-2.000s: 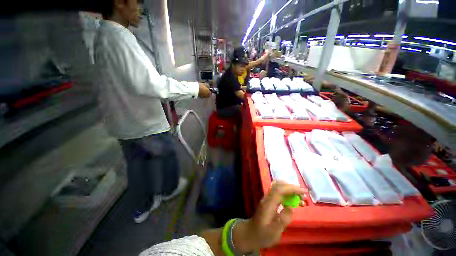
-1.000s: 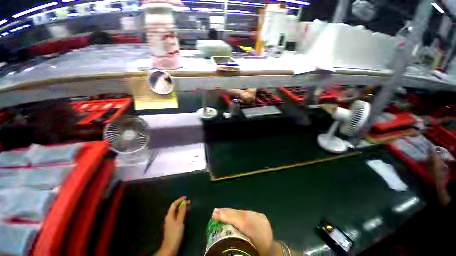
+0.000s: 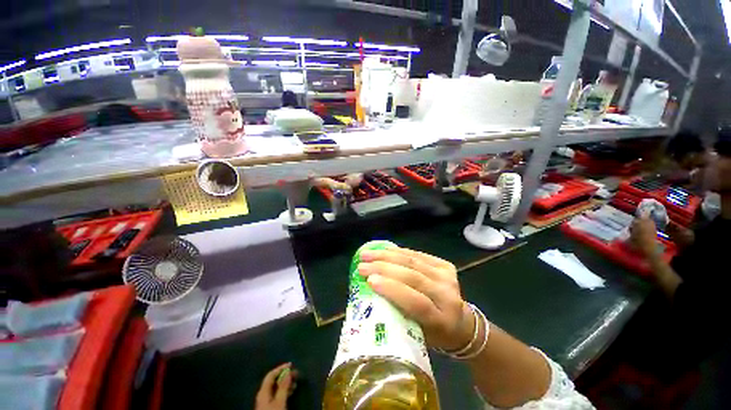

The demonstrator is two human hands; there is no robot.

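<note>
My right hand [image 3: 425, 296] is closed around a bottle [image 3: 381, 344] with a white and green label. Its near end, showing yellowish liquid, points down towards me and is cut off by the lower edge. My left hand [image 3: 276, 391] is small and partly cut off at the lower edge, left of the bottle. Its fingertips pinch a small green cap [image 3: 284, 375]. Frosted pouches [image 3: 40, 352] lie in a red tray [image 3: 112, 332] at the far left, on top of other red trays.
A dark green bench [image 3: 505, 308] carries a round fan [image 3: 163, 271], a white fan [image 3: 498, 208], tweezers [image 3: 207, 315] and white pieces [image 3: 571, 268]. A raised shelf [image 3: 369, 154] holds a pink-and-white tumbler [image 3: 210, 100]. A person [image 3: 709, 248] handles pouches at the right.
My view has turned from the aisle and trays to the bench, then tilted up slightly. My right hand and the bottle have come higher in view; my left hand sits lower.
</note>
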